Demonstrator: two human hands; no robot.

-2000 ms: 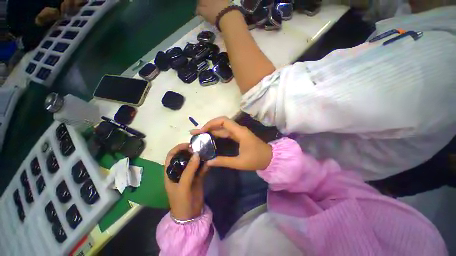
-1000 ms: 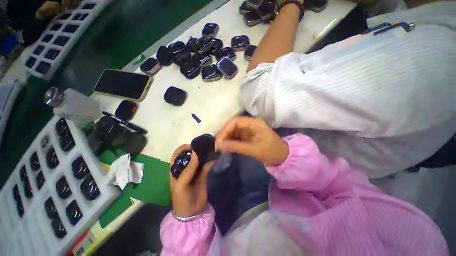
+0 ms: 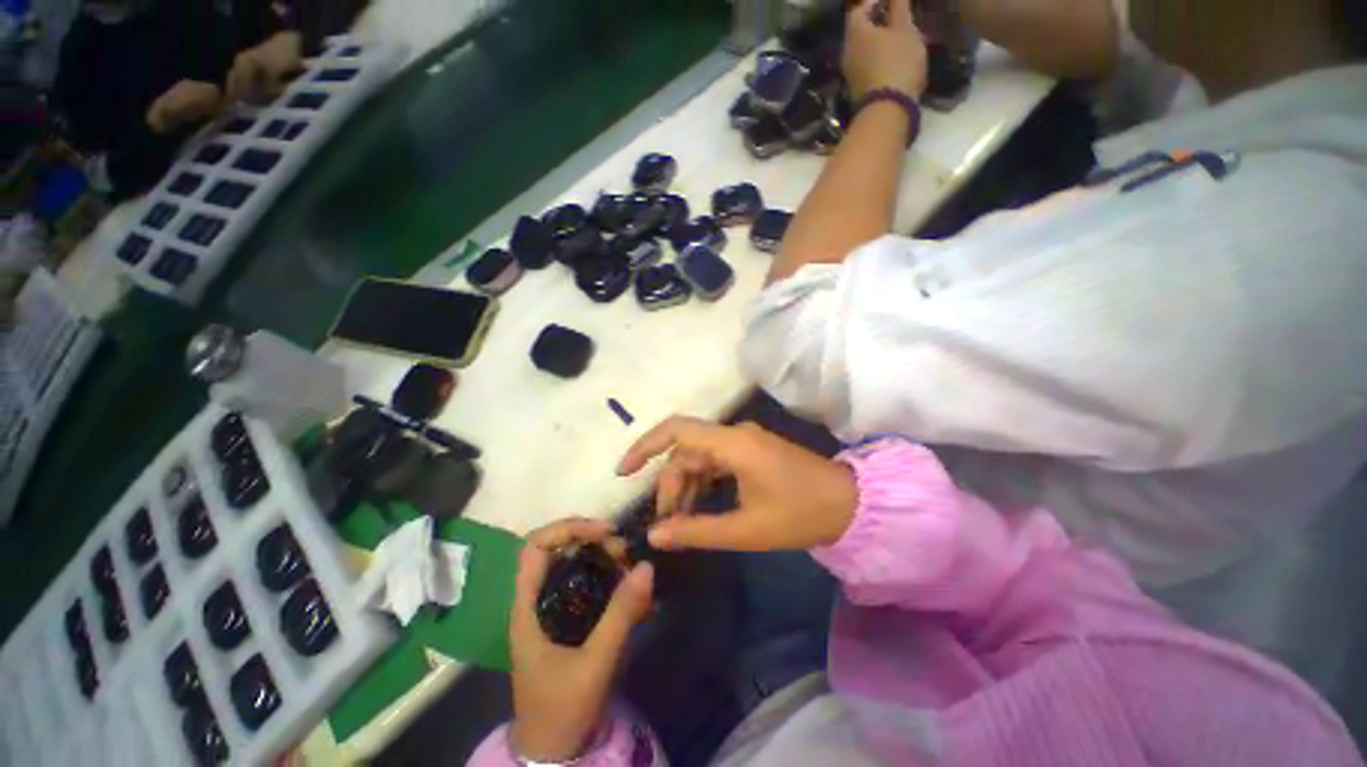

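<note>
My left hand [image 3: 567, 637], with a bracelet at the pink cuff, is closed around a glossy black device housing [image 3: 574, 596] above my lap. My right hand [image 3: 750, 487] is just to its right with fingers bent. Something dark shows between its fingertips and the left hand, and in its curled fingers, but I cannot tell if it holds a unit. A single black housing [image 3: 562, 351] lies alone on the white bench [image 3: 600, 487]. Behind it is a loose pile of black housings [image 3: 630, 240]. A small dark blue strip [image 3: 619, 409] lies nearer my hands.
At left, a white tray [image 3: 348, 637] holds black units beside a green mat [image 3: 487, 607] with a crumpled white cloth [image 3: 417, 570]. A dark clump [image 3: 397, 465], pen [image 3: 417, 427], bottle [image 3: 278, 372] and smartphone [image 3: 412, 321] lie behind. A coworker's white sleeve [image 3: 930, 330] is close on the right.
The view has shifted, so the bench items sit lower and further right. The flat unit earlier raised between my hands no longer shows clearly. The coworker's hand is at the far pile.
</note>
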